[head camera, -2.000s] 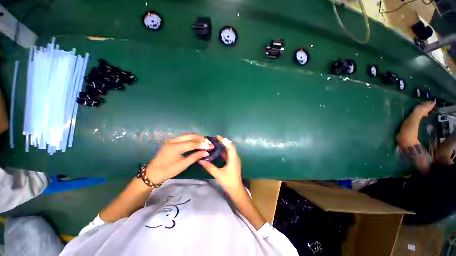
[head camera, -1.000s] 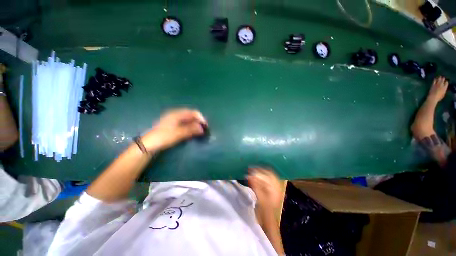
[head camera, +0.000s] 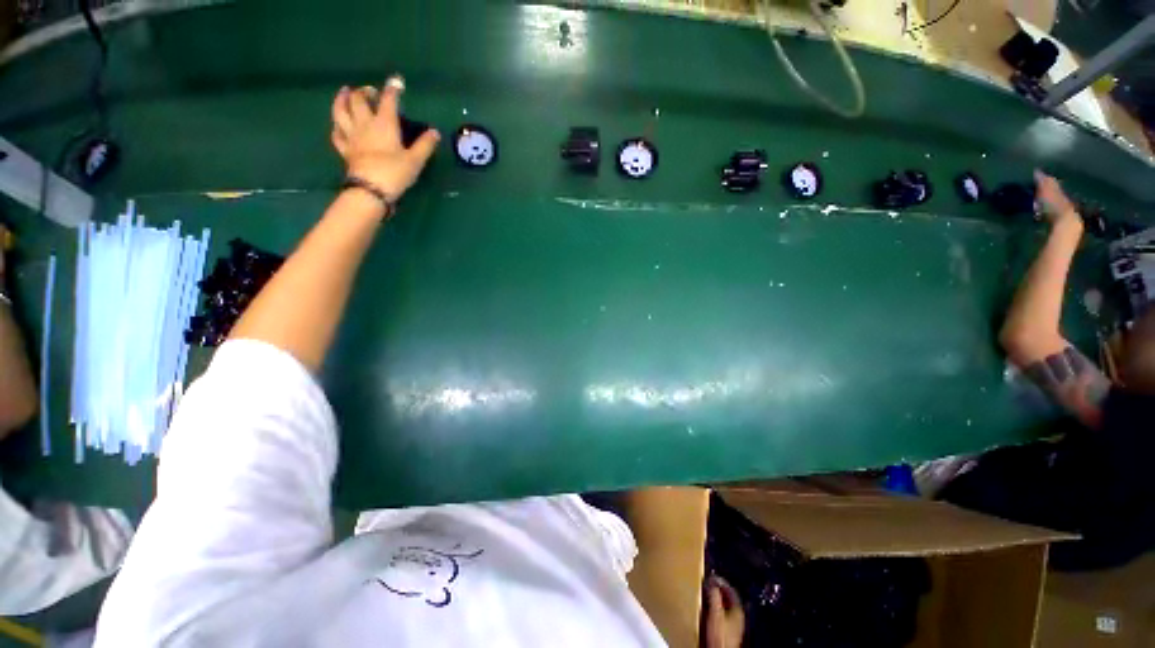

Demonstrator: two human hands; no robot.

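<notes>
My left hand (head camera: 378,142) is stretched out to the belt, with its thumb and fingers around a black housing (head camera: 412,130) that is partly hidden. A white-faced unit (head camera: 475,147) sits just right of it. My right hand (head camera: 725,616) is low inside the open carton (head camera: 931,513), against its left side; only part of it shows, and what its fingers do cannot be made out. Black housings (head camera: 823,595) fill the carton. Loose black fittings (head camera: 234,289) lie partly behind my left forearm.
White strips (head camera: 127,342) lie at the left, one apart. A spaced row of black housings (head camera: 745,171) and white-faced units (head camera: 637,158) runs right along the belt. Another unit (head camera: 96,158) is at far left. A neighbour's arm (head camera: 1041,304) reaches in at the right; another person's sleeve is lower left.
My hands, together around a housing at first, have parted. My left hand has moved up and left to the belt; my right hand has gone down into the carton.
</notes>
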